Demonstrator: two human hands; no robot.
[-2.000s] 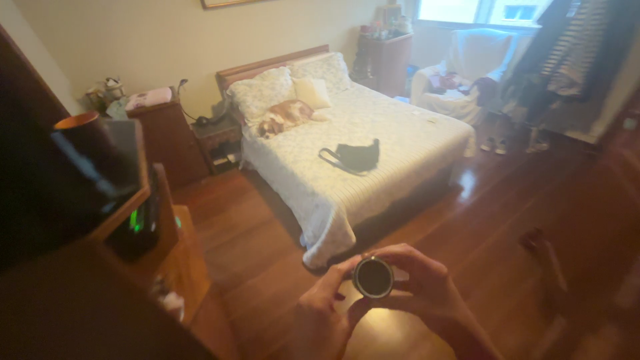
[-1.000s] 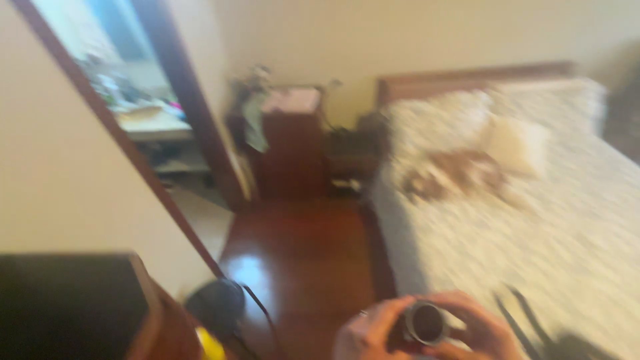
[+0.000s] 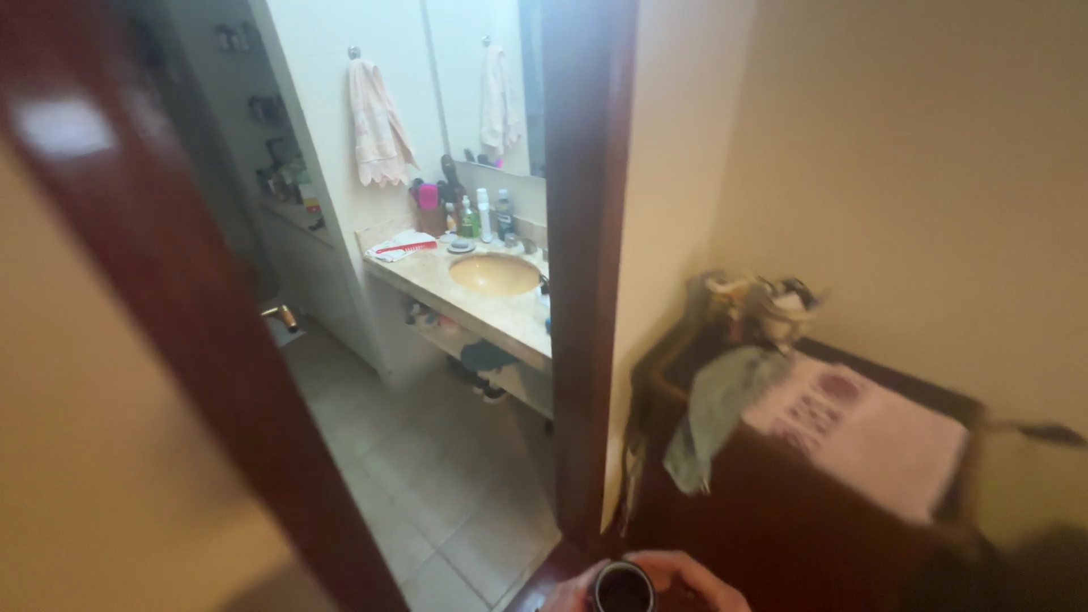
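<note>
At the bottom edge of the head view, my left hand (image 3: 571,595) and my right hand (image 3: 693,580) hold a small round dark container (image 3: 625,588) between them, its dark circular face with a pale rim turned up toward me. Whether it is a cup or a lidded jar I cannot tell. The frame cuts off the lower part of both hands and of the container. Beyond them lies the wooden doorway, and to their right is a dark wooden cabinet (image 3: 765,510) with a pink cloth (image 3: 884,442) and a grey-green cloth (image 3: 722,399) on top.
A dark wooden door frame (image 3: 586,255) opens onto a tiled bathroom floor (image 3: 425,476). Inside, a stone counter (image 3: 510,319) carries a basin (image 3: 495,274), a red comb (image 3: 408,247) and several bottles. A towel (image 3: 378,127) hangs on the wall. A brass door handle (image 3: 280,318) shows at left.
The view has swung left from the bed to the bathroom doorway. The round container remains between my two hands.
</note>
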